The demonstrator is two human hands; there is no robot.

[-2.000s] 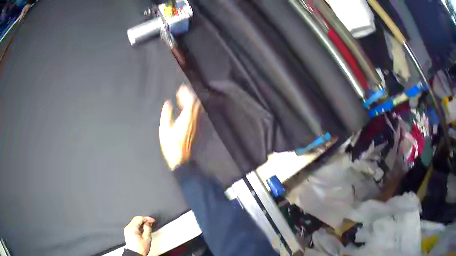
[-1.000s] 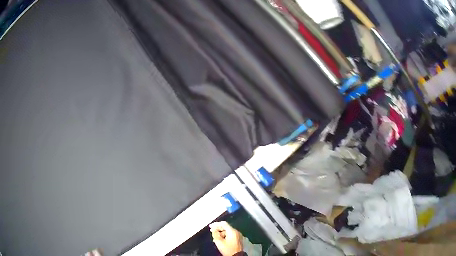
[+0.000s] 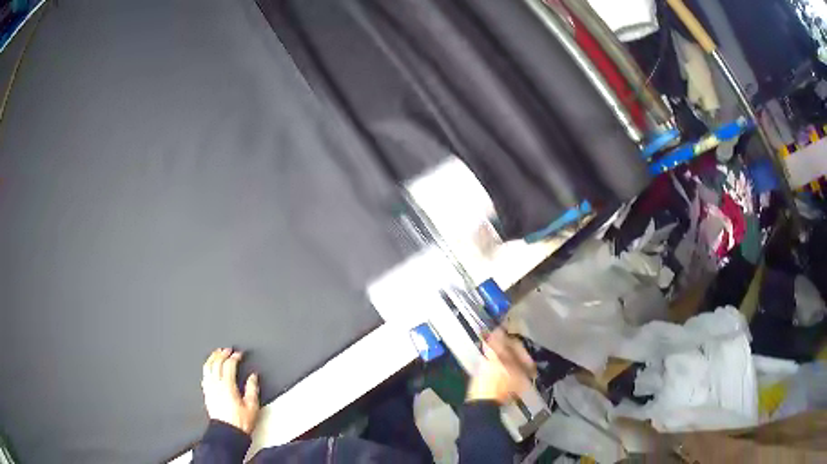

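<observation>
The dark grey fabric (image 3: 172, 208) covers most of the table. My left hand (image 3: 230, 390) lies on its near edge with fingers spread. My right hand (image 3: 501, 367) is at the near end of the silver track rail (image 3: 452, 326), its fingers around or on the rail; it is blurred. The fabric is parted beside the rail, and a white patch of table top (image 3: 456, 201) shows there. A gathered dark fabric part (image 3: 508, 118) lies right of the rail. The cutter head is not in view.
Blue clamps (image 3: 426, 342) sit on the white table edge (image 3: 331, 390) on either side of the rail. A roll stand with blue brackets (image 3: 703, 147), red and silver bars and a long pole (image 3: 733, 80) is at right. Scraps (image 3: 694, 362) are heaped below it.
The fabric has opened at the rail, showing the white top. My right hand has moved from below the table edge onto the rail's near end. My left hand has come fully into view on the fabric.
</observation>
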